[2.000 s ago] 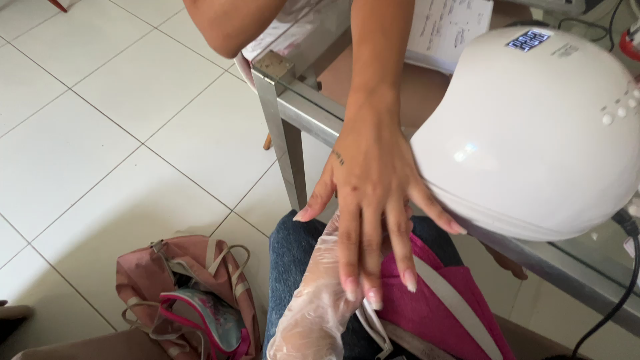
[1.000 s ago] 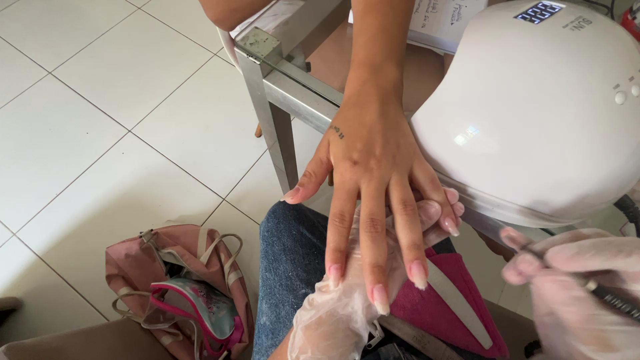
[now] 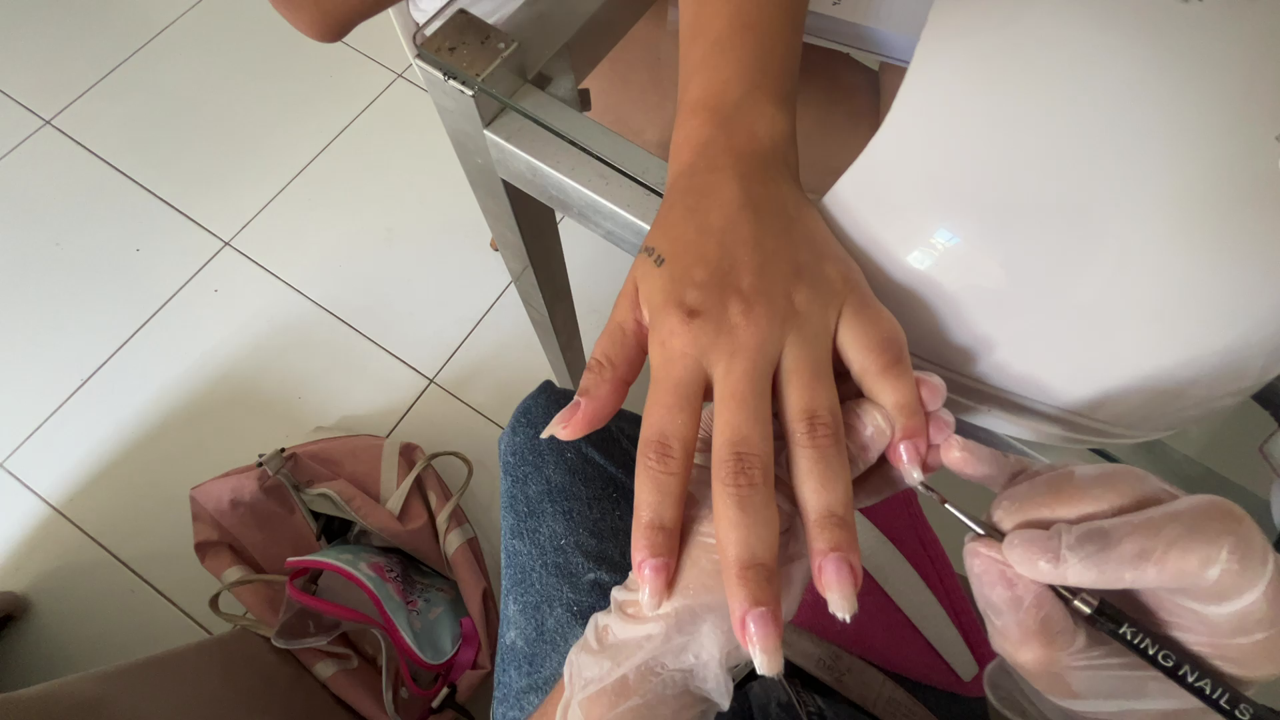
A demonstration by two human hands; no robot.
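Another person's hand [image 3: 750, 300], palm down with fingers spread, reaches from the top over my lap. My left hand [image 3: 720, 560], in a clear glove, is under it; its fingertips grip that hand's little finger near the nail. My right hand [image 3: 1120, 560], also gloved, holds a black-handled nail brush [image 3: 1130, 640] marked King Nails. The brush tip [image 3: 935, 492] is at the tip of the little fingernail [image 3: 910, 460]. The other nails are long with pale tips. Part of my left hand is hidden beneath the other person's hand.
A white nail lamp [image 3: 1080, 230] stands at the right on a glass table with a metal frame [image 3: 570, 170]. A pink cloth [image 3: 925, 550] and a pale nail file [image 3: 915, 595] lie on my lap. An open pink bag [image 3: 240, 500] rests on the tiled floor at the left.
My right hand has come in from the right with the brush, and its tip now meets the little finger. My left hand has shifted toward that finger. The view has moved closer.
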